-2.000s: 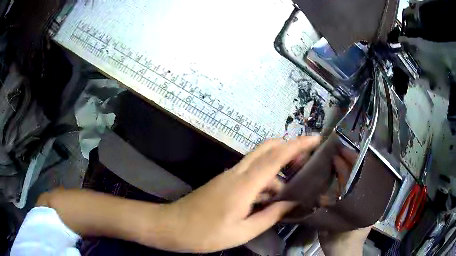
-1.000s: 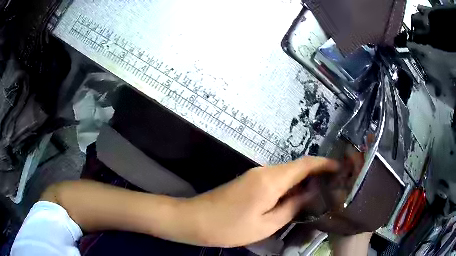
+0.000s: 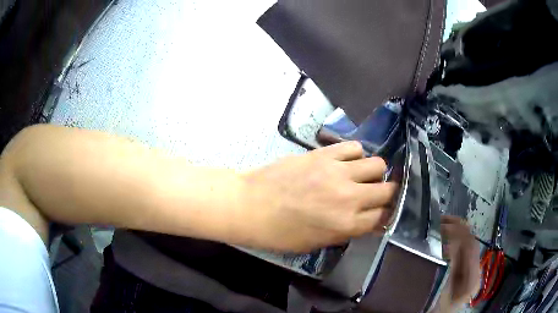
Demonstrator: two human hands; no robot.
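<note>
A dark brown panel with a stitched right edge lies on the white table at the top, its pointed lower end near the presser foot area. A brown fabric strip lies in the shiny metal folder. My left hand reaches across the table, its fingers bent at the folder's left side beside a blue piece. Its fingertips are partly hidden, so its grip is unclear. My right hand is blurred at the folder's right side; I cannot tell whether it holds anything.
The bent edge guide is left of the blue piece. Red-handled scissors lie right of my right hand. The pale machine body is at the right. Dark cloth hangs below the table's near edge. The white table extends left.
My left hand has moved up from the strip to the folder's left side. My right hand has come up at the folder's right side. The camera view has shifted, showing more panel.
</note>
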